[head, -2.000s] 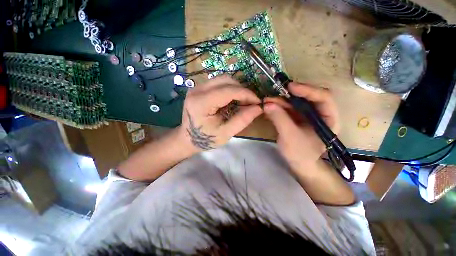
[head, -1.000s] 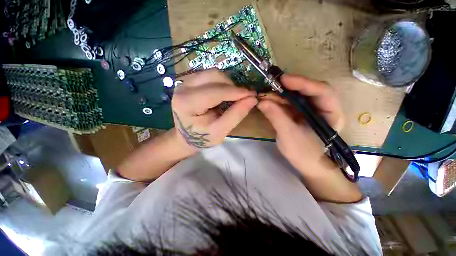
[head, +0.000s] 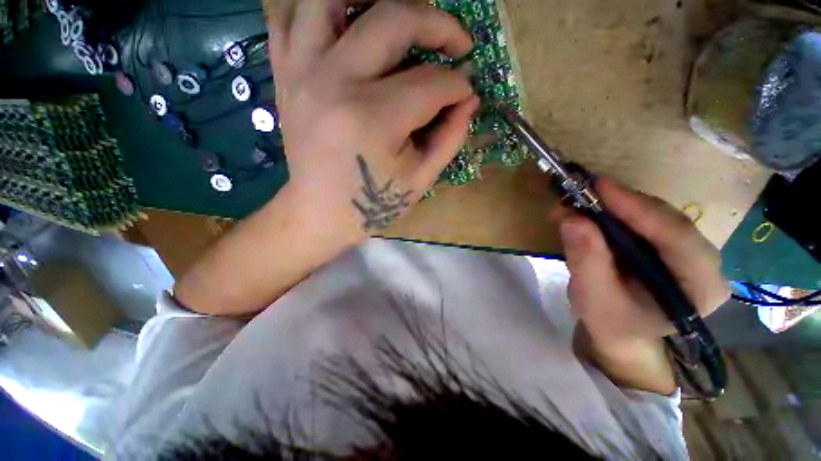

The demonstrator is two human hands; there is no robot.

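Note:
My right hand (head: 644,261) holds the black soldering iron (head: 630,239) like a pen, its metal barrel pointing up and left. The tip is at the green PCB panel (head: 500,58), near my left fingertips. My left hand (head: 360,108) lies over the left part of the panel and hides it. Its thumb and forefinger come close together at the panel; a lead wire between them is too small to tell. White and dark discs (head: 240,88) on thin dark wires lie on the green mat left of my left hand.
The panel rests on a tan board (head: 612,81). A round silvery tin (head: 765,94) stands at the right. Yellow rubber bands (head: 762,232) lie at the right. Stacked PCB panels (head: 63,162) are at the left bench edge. A black cable (head: 765,295) runs off right.
My hands were together in front of the panel. They have parted: my left has moved up onto the panel, and my right has moved right and down, with the iron's tip at the panel. The view has shifted.

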